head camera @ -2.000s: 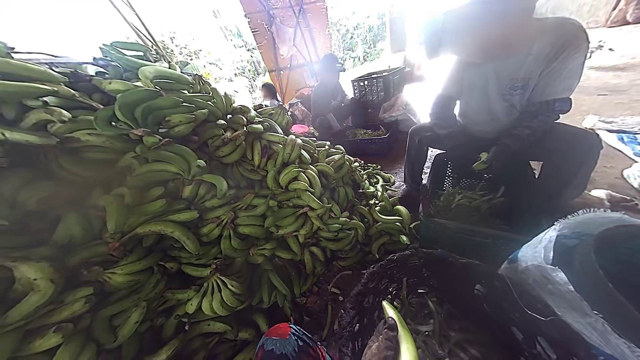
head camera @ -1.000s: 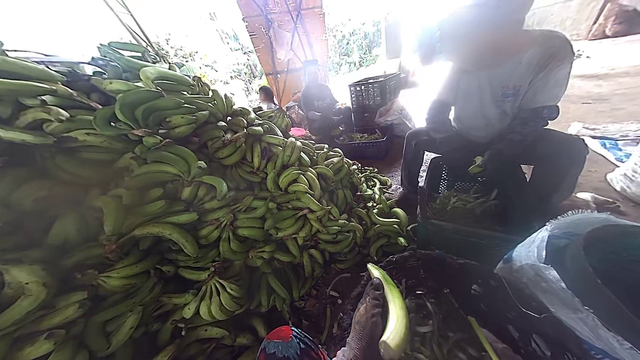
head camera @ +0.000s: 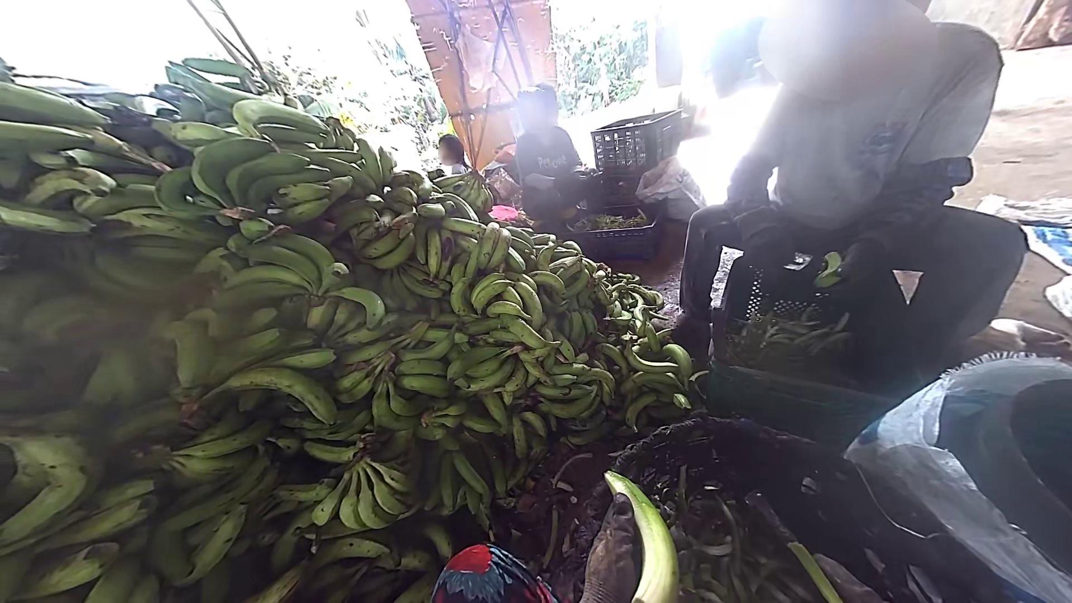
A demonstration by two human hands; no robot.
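Note:
At the bottom edge, my left hand (head camera: 613, 548), dark and stained or gloved, holds a curved green plantain (head camera: 651, 532), thumb along its left side. Pale flesh shows on the plantain's face. Low at the right, what may be part of my right hand (head camera: 840, 579) is mostly cut off, beside a thin green strip (head camera: 812, 569) and a dark narrow piece. A dark woven basket (head camera: 712, 431) below holds peels (head camera: 720, 544). Bunches of green plantains (head camera: 502, 327) form a large heap at the left.
Opposite sits a person (head camera: 863, 151) holding a green piece (head camera: 829, 270) over a crate (head camera: 787, 389) of peels. Farther back are another person (head camera: 544, 159) and stacked crates (head camera: 636, 146). A white woven sack (head camera: 921, 469) stands at the right.
Two seconds ago the plantain lay lower and my left hand was barely visible; both rose into view by one second ago. The thin green strip at the lower right has shifted slightly.

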